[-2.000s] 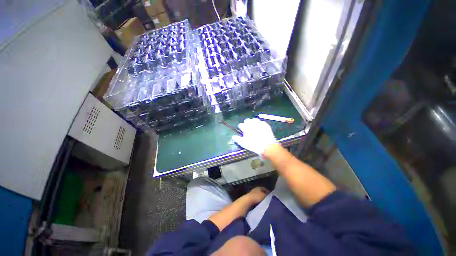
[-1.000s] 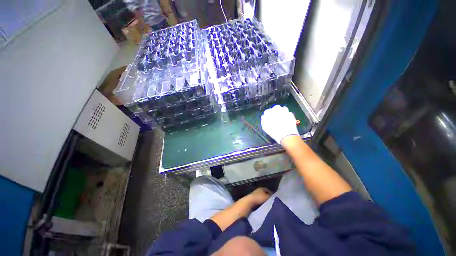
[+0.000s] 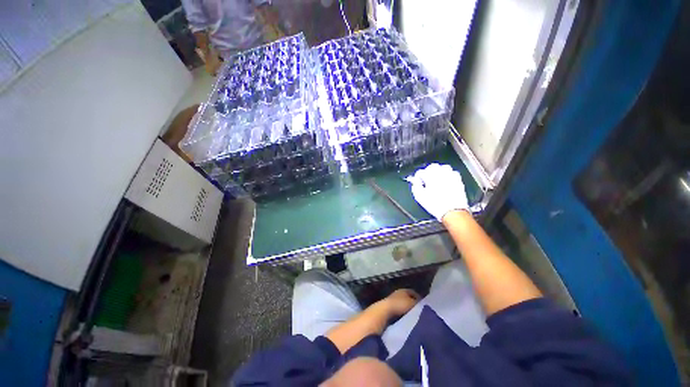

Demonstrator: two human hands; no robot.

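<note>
My right hand (image 3: 440, 190), in a white glove, is over the right side of the green bench top (image 3: 295, 227). Its fingers are closed around the pale pen-like cutter (image 3: 409, 179); only a short pale end shows at the fingertips, and the rest is hidden by the glove. A thin dark strip (image 3: 393, 202) lies flat on the green top, left of the glove and not touched by it. My left hand (image 3: 402, 302) is bare and rests low over my lap, below the bench edge; its fingers are too small and dim to read.
Two stacks of clear trays with dark parts, left (image 3: 257, 102) and right (image 3: 378, 83), stand at the bench's back. A person in a light smock (image 3: 227, 23) stands behind them. A blue door frame (image 3: 582, 204) is at the right, a white vented box (image 3: 172, 193) at the left.
My right hand has left the dark strip, moved right and closed on the pale cutter. The person has come into view at the back left. My left hand stays on my lap.
</note>
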